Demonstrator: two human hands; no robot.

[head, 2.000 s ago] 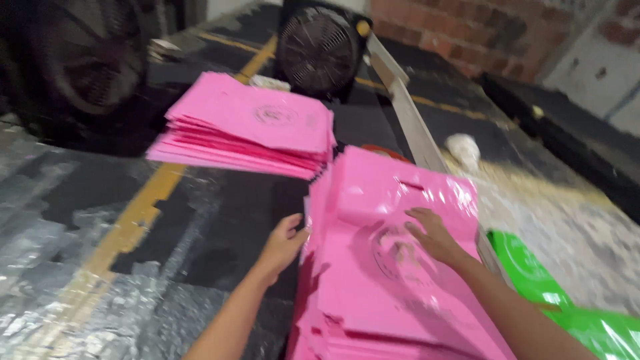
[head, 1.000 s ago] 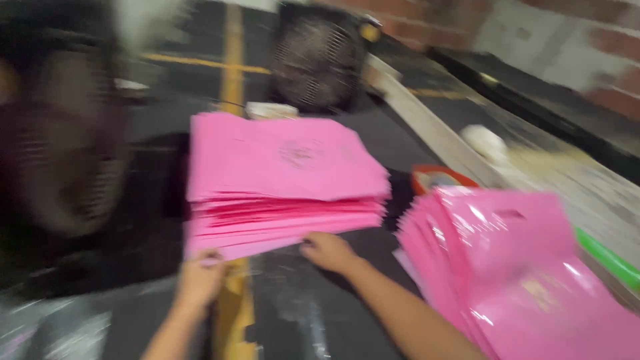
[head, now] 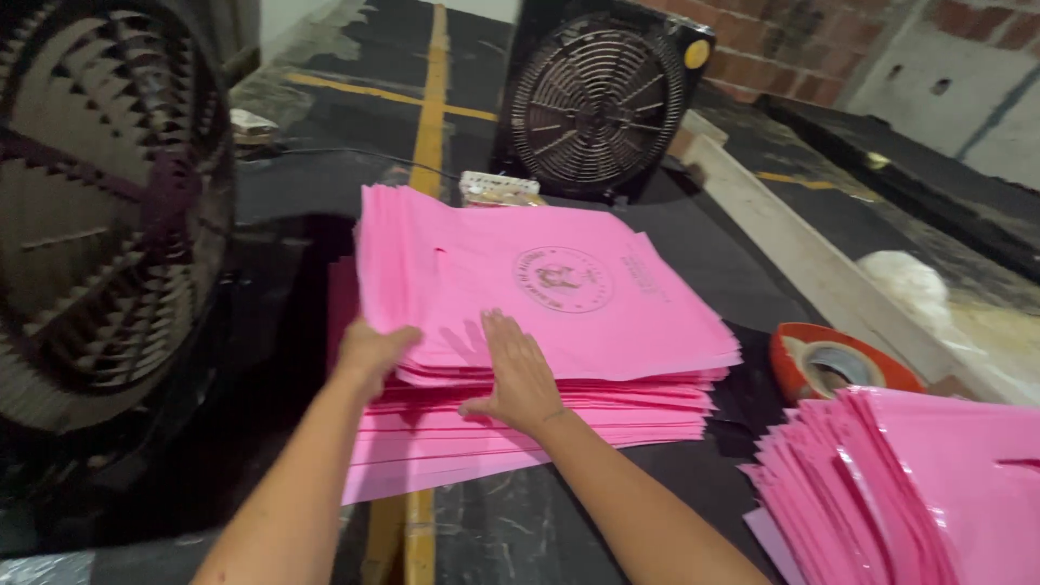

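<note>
A thick stack of pink printed bags (head: 650, 325) lies on the dark table in the middle of the view. My left hand (head: 370, 353) grips the near left corner of the upper bags, thumb on top; its fingers are partly hidden. My right hand (head: 516, 374) rests flat on the near edge of the top bag with its fingers apart, holding nothing. The upper bags bend upward along their left side. A second pink stack (head: 951, 471), glossy on top, sits at the lower right, away from both hands.
A large fan (head: 122, 203) stands at the left and a black box fan (head: 597, 110) behind the stack. An orange-red tape roll (head: 845, 361) lies between the two stacks. A pale rail (head: 780, 227) runs along the right, with a white bundle (head: 906, 280) beyond it. A small container (head: 500, 188) sits behind the bags.
Both hands have moved from the right-hand stack to the other stack. Since one second ago, my right hand has come onto the top bag, and the upper bags' left side has been bent up. The view has turned left.
</note>
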